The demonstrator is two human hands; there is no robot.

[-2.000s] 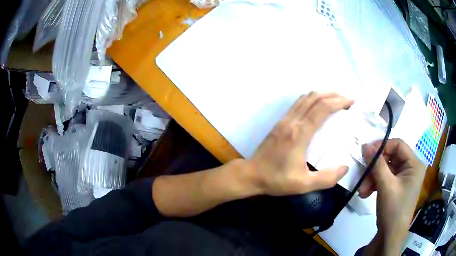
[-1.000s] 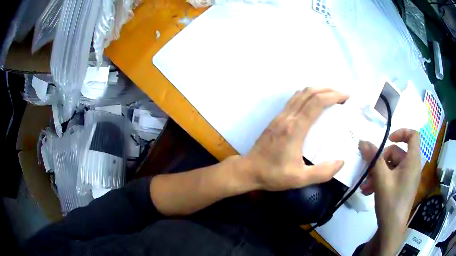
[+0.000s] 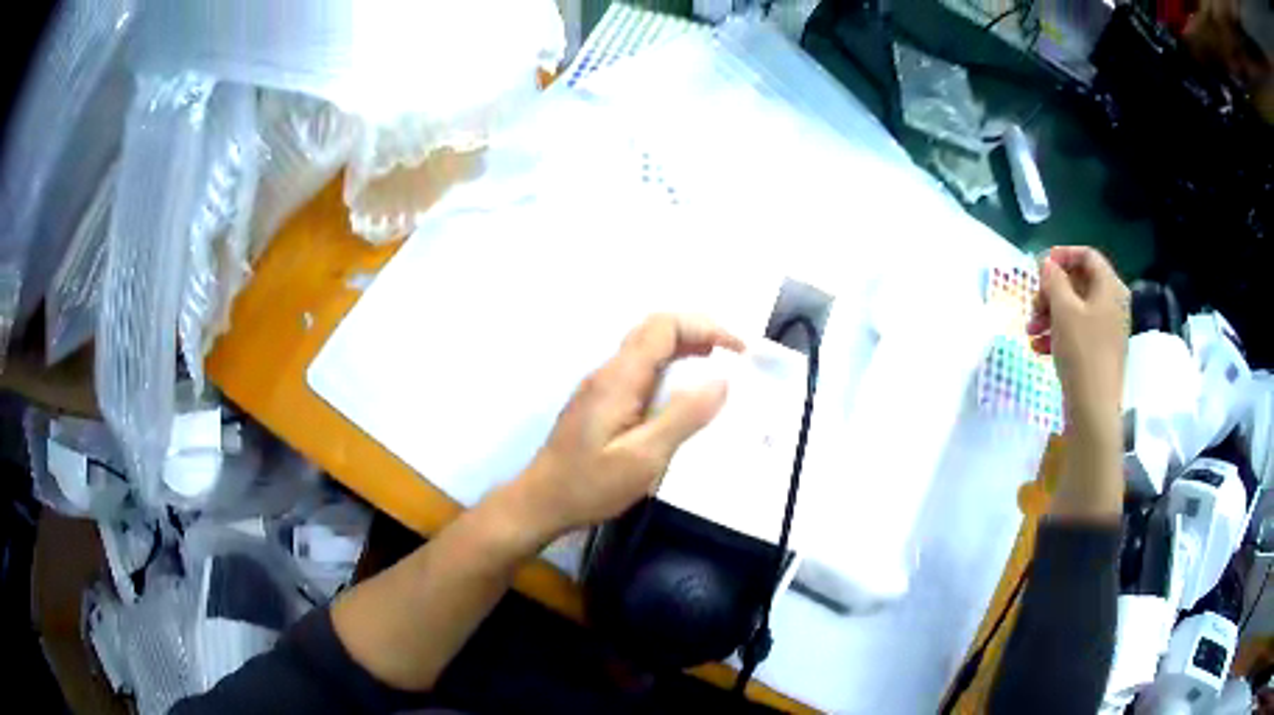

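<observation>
A white security camera [image 3: 734, 433] with a black rounded front [image 3: 685, 587] lies at the near edge of the white mat. Its bracket opening [image 3: 801, 310] faces up, and a black cable [image 3: 803, 461] runs from it down across the body. My left hand [image 3: 622, 419] curls round the camera's left side, thumb and fingers against it. My right hand [image 3: 1083, 314] is at the upper right edge of a dot sticker sheet [image 3: 1020, 377], with thumb and finger close together. Whether a sticker is between them cannot be seen.
Air-column bags [image 3: 154, 266] heap at the left. A carton [image 3: 63, 573] with bagged cameras is at lower left. Other white cameras [image 3: 1202, 510] crowd the right edge. The white mat [image 3: 461, 307] lies on the orange-brown bench [image 3: 287, 314]. A green bench [image 3: 866, 63] stands behind.
The view has shifted right, showing more of the cameras there. My right hand has left the camera's bracket side and moved to the coloured sticker sheet. My left hand stays at the camera, fingers more curled.
</observation>
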